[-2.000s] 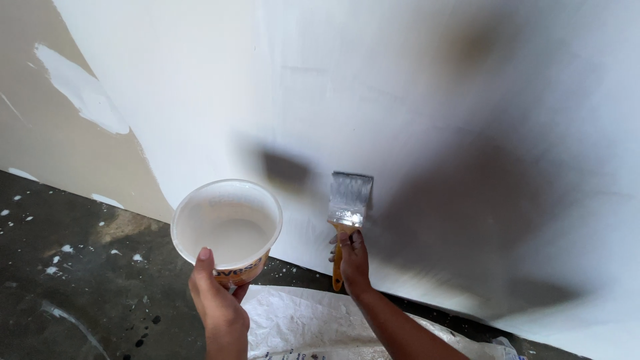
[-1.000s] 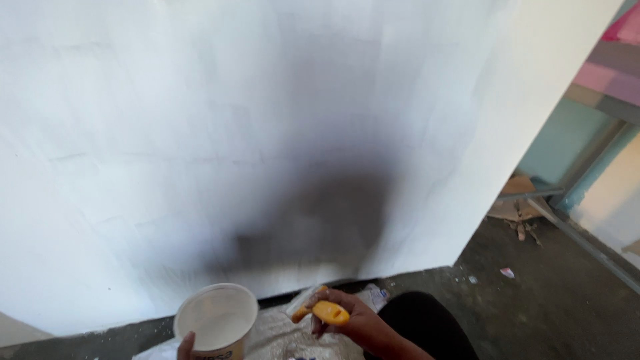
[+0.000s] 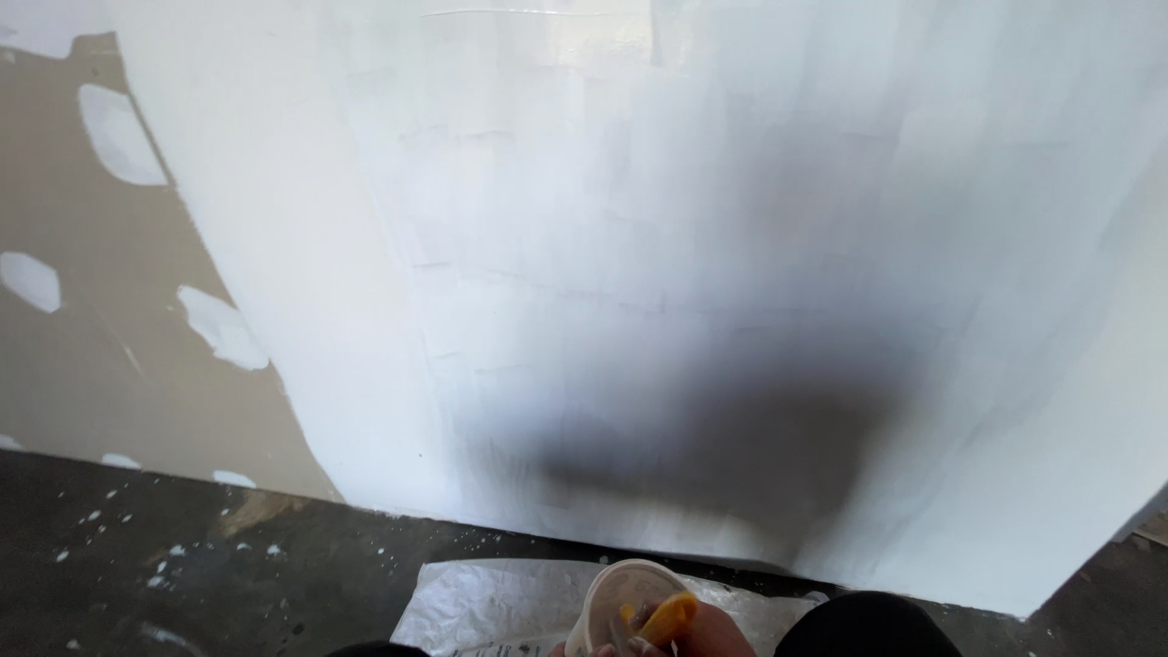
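Note:
At the bottom edge of the head view, a translucent plastic tub (image 3: 630,584) is tilted, with my left hand (image 3: 584,651) gripping its lower rim; only the fingertips show. My right hand (image 3: 716,631) holds a paintbrush by its orange-yellow handle (image 3: 671,618) at the tub's mouth. The bristles are hidden in or behind the tub. Ahead stands a wall panel (image 3: 547,228) covered in white paint, with brush marks and a dark shadow over its lower right part.
A white plastic sheet (image 3: 484,593) bearing writing lies on the dark, paint-spotted floor (image 3: 82,566). Bare tan board with white patches (image 3: 119,137) is at left. A dark-clothed knee (image 3: 867,630) is at bottom right. The panel's corner meets the floor at lower right.
Two seconds ago the brush was against the lower wall, apart from the tub; now it is at the tub's mouth. The view swung right, then back left.

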